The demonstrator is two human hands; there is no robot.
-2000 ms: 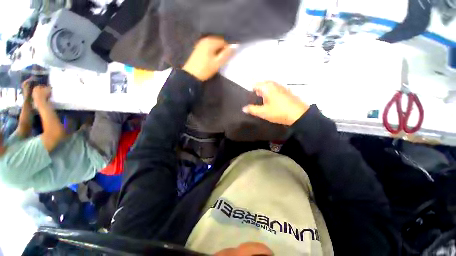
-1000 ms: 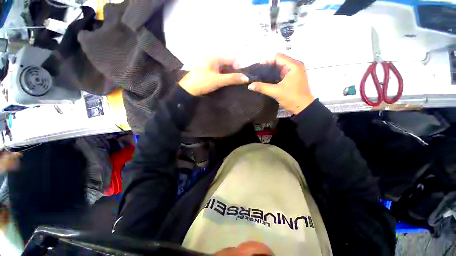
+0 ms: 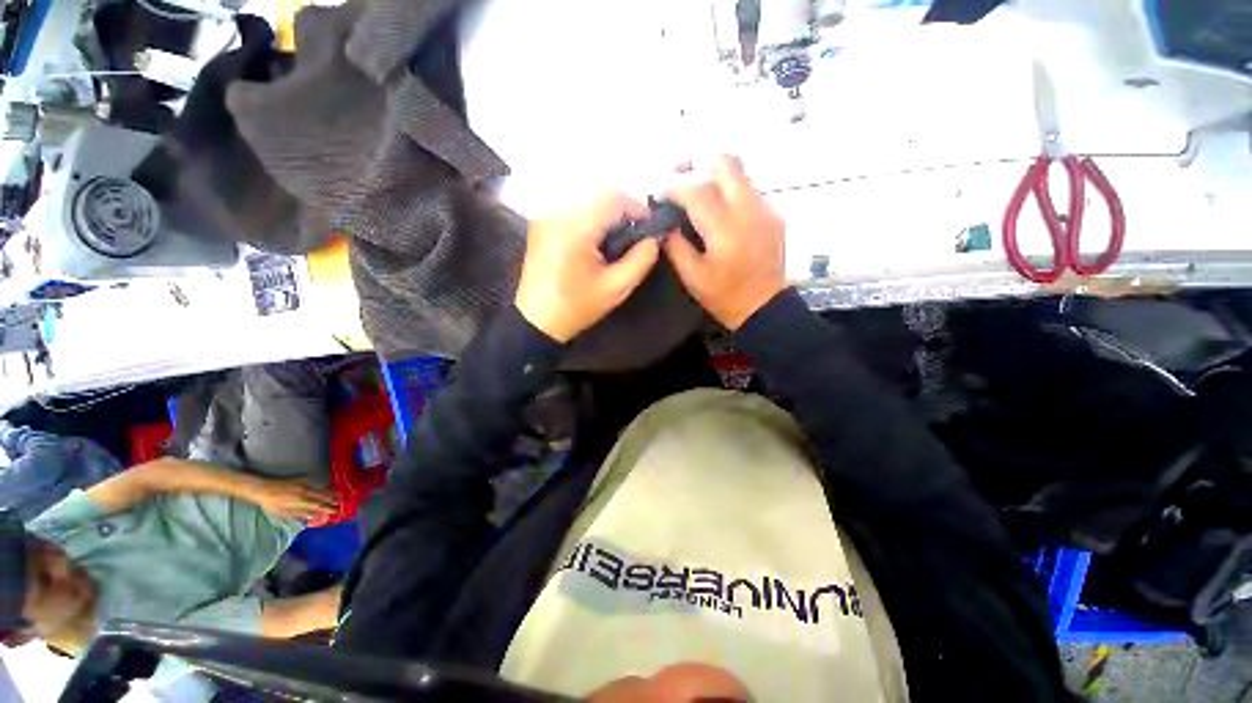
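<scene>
The dark grey-brown textured garment [image 3: 412,227] lies in a heap on the white table, left of my hands, and hangs over the front edge towards my lap. My left hand [image 3: 580,268] and my right hand [image 3: 731,245] are close together at the table's front. They pinch a small folded black part of the garment [image 3: 645,231] between thumbs and fingers. The fold's far side is partly hidden by the fingers. The presser foot and needle area [image 3: 792,69] is above my hands, with no cloth under it.
Red-handled scissors [image 3: 1064,220] lie right on the white table [image 3: 893,206]. A grey motor housing [image 3: 117,213] stands far left. A person in light green [image 3: 179,549] is at lower left by a red stool [image 3: 360,446]. A blue crate [image 3: 1119,604] and dark garments are below right.
My hands have drawn closer together and bunched the dark edge into a small fold. Earlier my left hand lay further up on the garment, which has since shifted left and down.
</scene>
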